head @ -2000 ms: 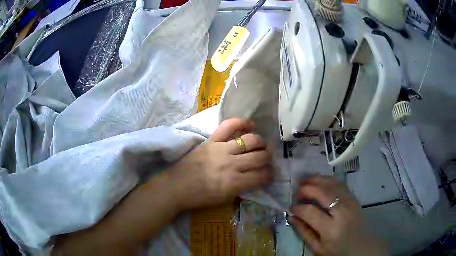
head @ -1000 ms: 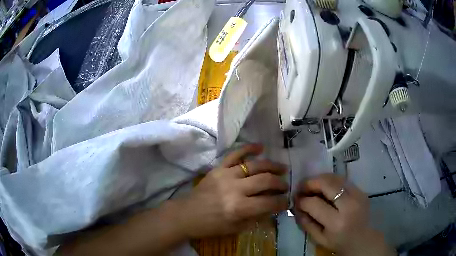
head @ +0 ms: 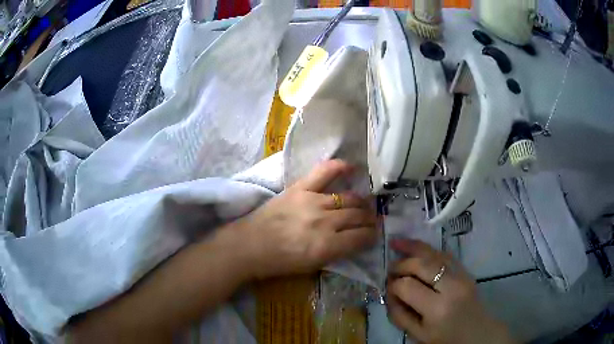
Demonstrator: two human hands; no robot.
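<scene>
A large pale grey-white garment piece (head: 121, 242) runs from the left under my left forearm to the needle area of the white sewing machine head (head: 421, 101). My left hand (head: 316, 225) lies on the cloth left of the presser foot (head: 384, 201), fingers flattened and pressing it. My right hand (head: 431, 285) is in front of the foot, fingers curled at the right edge of the cloth; its fingertips are blurred, and whether they pinch it cannot be told. The needle point is hidden.
A folded white stack of strips (head: 552, 228) lies right of the needle. A yellow-labelled lamp (head: 301, 75) stands left of the head. Yellow printed tape (head: 286, 309) is on the bed. A plastic-wrapped dark board (head: 101, 87) is at the upper left.
My left hand first moved down and right with the cloth, then back up towards the foot. My right hand has shifted slightly. The camera view has also shifted a little.
</scene>
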